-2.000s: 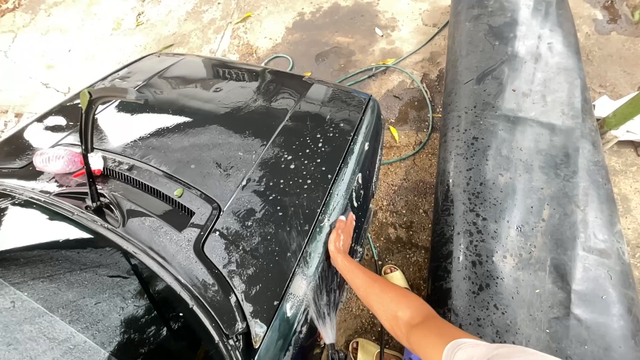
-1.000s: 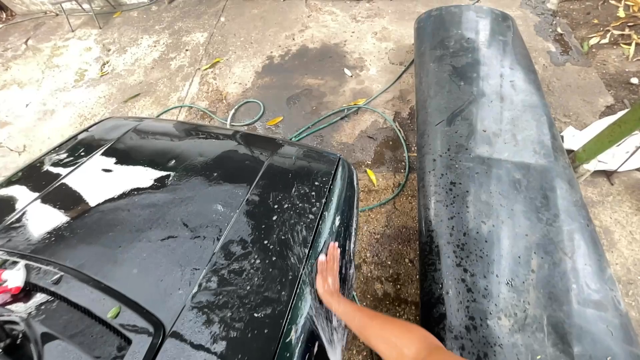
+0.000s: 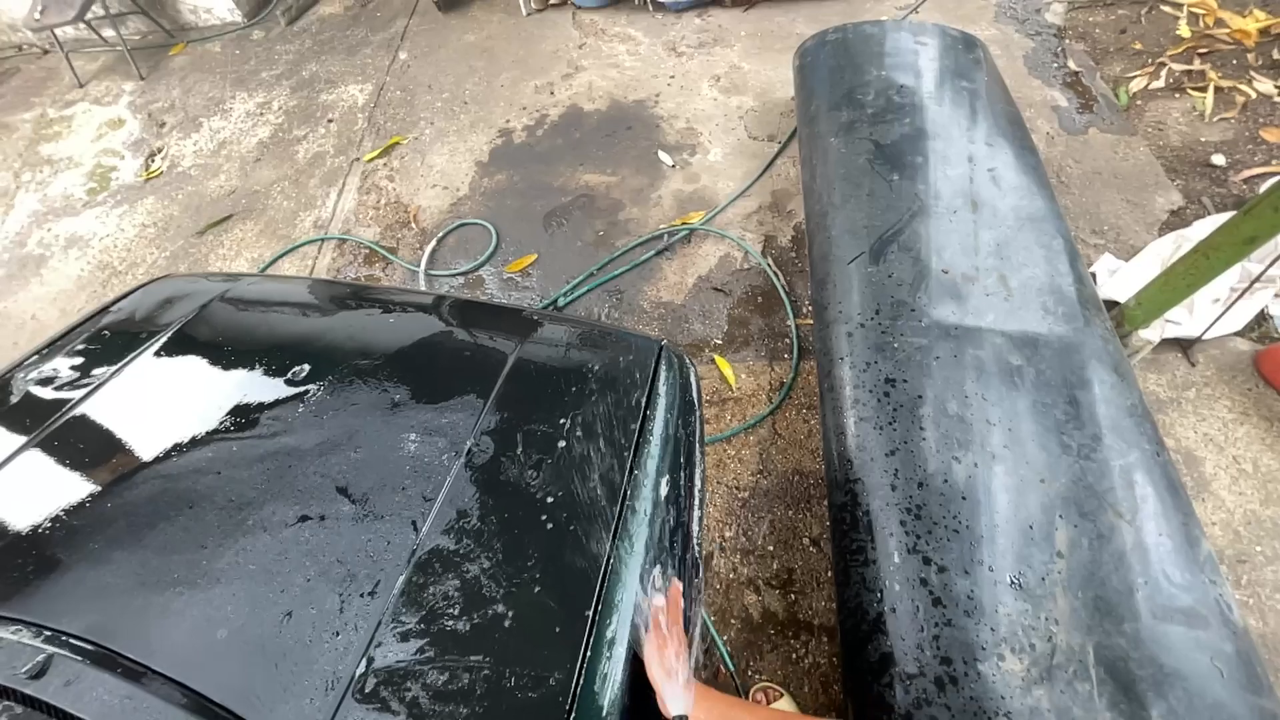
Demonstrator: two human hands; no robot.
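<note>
My right hand (image 3: 668,635) lies flat, with fingers extended, against the upper side of the wet dark green car fender (image 3: 648,490), near the bottom of the head view. Water sprays over its back and fingers. The dark tip of what looks like a hose nozzle (image 3: 680,716) just shows at the bottom edge, below the hand. To the left spreads the wet, glossy car hood (image 3: 270,520), with water drops and bright reflections. My left hand is out of view.
A large black cylinder (image 3: 980,400) lies along the car's right side, across a narrow wet gap. A green hose (image 3: 790,350) loops over the concrete beyond the hood. A sandaled foot (image 3: 770,695) shows low in the gap. A green pole (image 3: 1200,260) slants at right.
The view has shifted toward the car's front, and the pink-red bottle near the windshield has left it. My right hand remains against the fender, with water now spraying over it.
</note>
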